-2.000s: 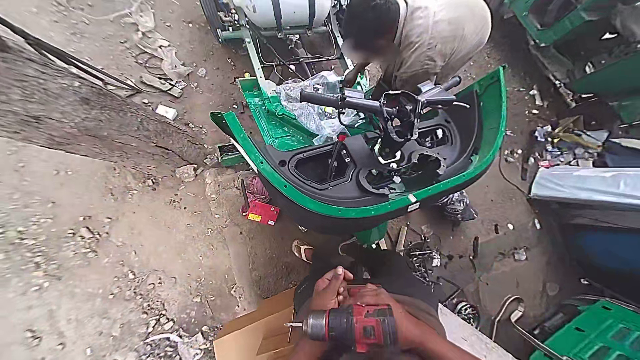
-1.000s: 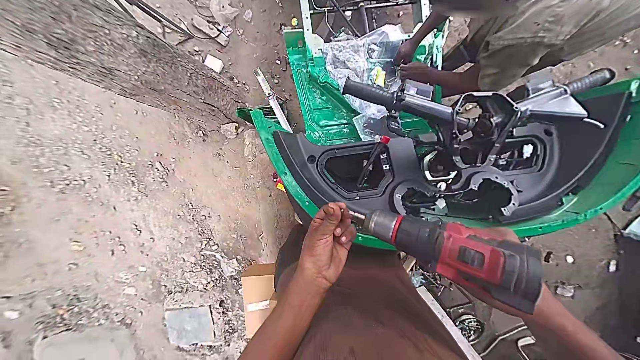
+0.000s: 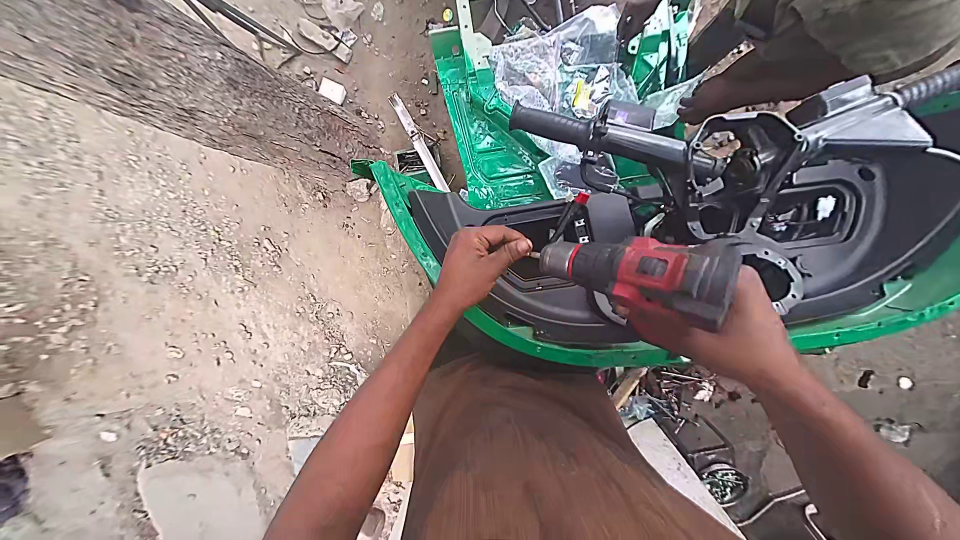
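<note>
My right hand (image 3: 712,322) grips a red and black cordless drill (image 3: 652,274), its chuck pointing left. At the chuck's tip, the thumb and fingers of my left hand (image 3: 484,262) pinch around the end of the bit; whether a small screw is between them I cannot tell. Both hands are over a black plastic dashboard panel (image 3: 555,311) set in a green curved body shell (image 3: 525,345). Just behind the drill, a red-tipped lever (image 3: 570,214) stands in the panel's opening. The handlebar (image 3: 622,142) with black grips crosses above the panel.
A green metal floor pan (image 3: 495,150) with clear plastic bags (image 3: 562,67) lies beyond the panel. Another person's hand (image 3: 701,101) is near the bags. A tree trunk (image 3: 187,90) lies across the upper left. Metal parts and wires (image 3: 697,427) litter the ground at lower right.
The drill and both hands have moved up from near my lap to over the panel. My left hand stays at the bit's tip. The view has shifted closer to the panel.
</note>
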